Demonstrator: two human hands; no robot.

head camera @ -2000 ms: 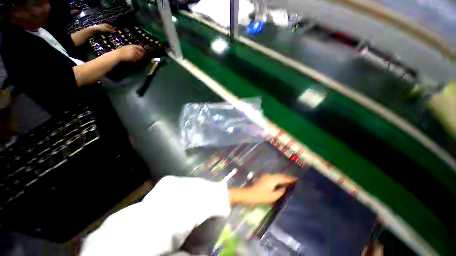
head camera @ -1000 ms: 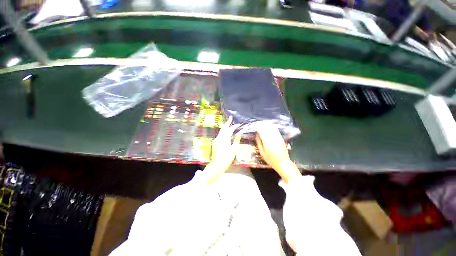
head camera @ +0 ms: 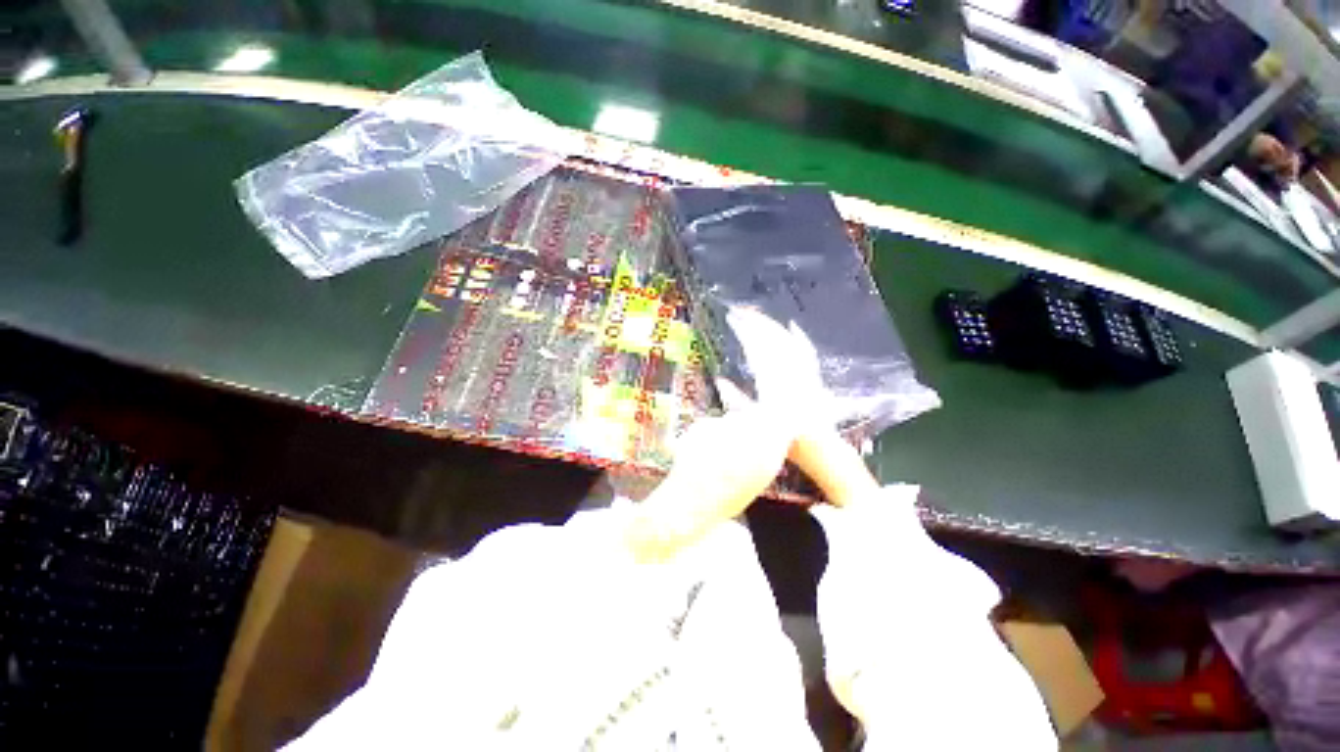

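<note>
The bagged pack (head camera: 786, 265), a dark flat slab in clear plastic, lies on the right part of the bench covering (head camera: 485, 353) with red lettering and a yellow-green patch. Its open or folded plastic end is at the near side. My left hand (head camera: 720, 463) is over the near left edge of the pack, overexposed and blurred. My right hand (head camera: 826, 453) is at the pack's near end, partly behind the left hand. The fingers of both overlap, so their hold on the plastic cannot be made out.
A clear empty poly bag (head camera: 390, 169) lies at left. A hammer-like tool (head camera: 71, 176) is at far left. Black panel stacks (head camera: 1080, 326) stand at right, beside a white box (head camera: 1286, 441). A green conveyor (head camera: 750, 125) runs behind. A carton (head camera: 316, 632) is below the bench.
The view has swung from the left worker to the bench. Since one second ago, my left hand has moved right and up over the pack's near part, overlapping my right hand.
</note>
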